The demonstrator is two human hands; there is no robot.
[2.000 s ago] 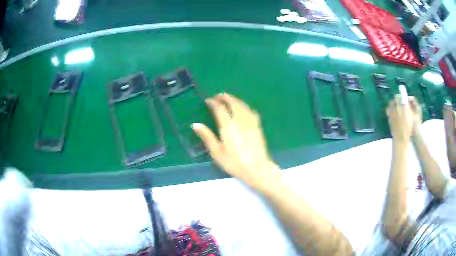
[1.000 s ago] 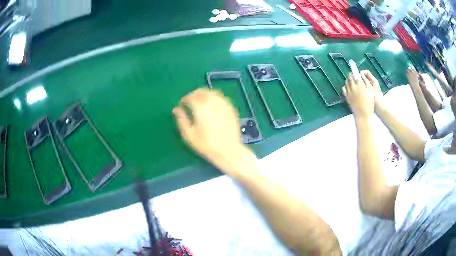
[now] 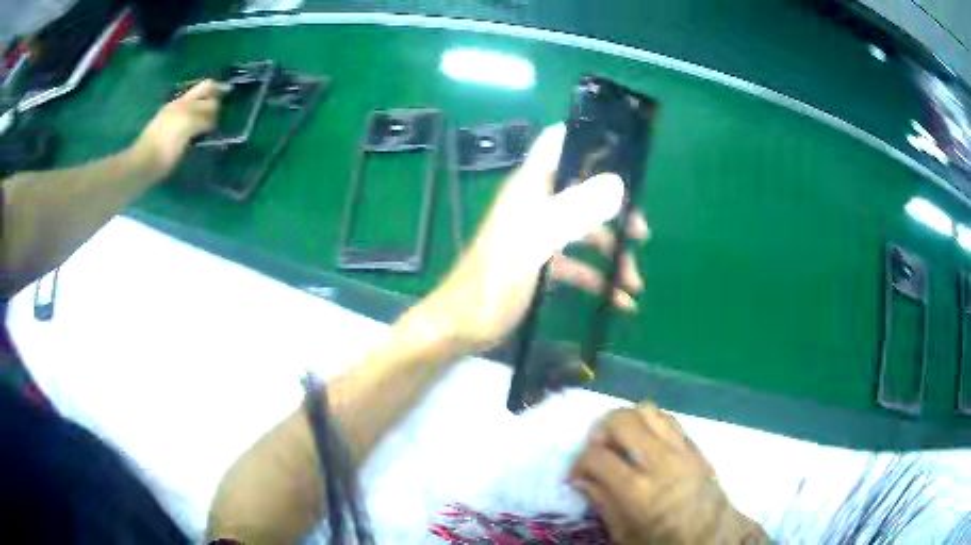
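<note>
My left hand (image 3: 532, 229) holds a dark phone middle frame (image 3: 609, 133) up and tilted above the near edge of the green belt. The thumb lies over its solid camera end and fingers show through and beside its window. A small yellow spot shows at its lower end. My right hand (image 3: 649, 479) is low, just below that end, over the white cover, with curled fingers. Whether it holds anything cannot be told. A red-black heap of small parts (image 3: 516, 527) lies beside it, partly cut off by the bottom edge.
More middle frames lie on the green belt (image 3: 745, 245): one left of my hand (image 3: 389, 192), one partly behind it (image 3: 492, 147), and others at the far right (image 3: 905, 330). At the left, a neighbour's hand (image 3: 186, 122) touches frames. A blurred dark cord (image 3: 332, 458) hangs low.
The view has swung left. My left hand has come into view holding a frame. My right hand has moved from over the belt to low over the white cover.
</note>
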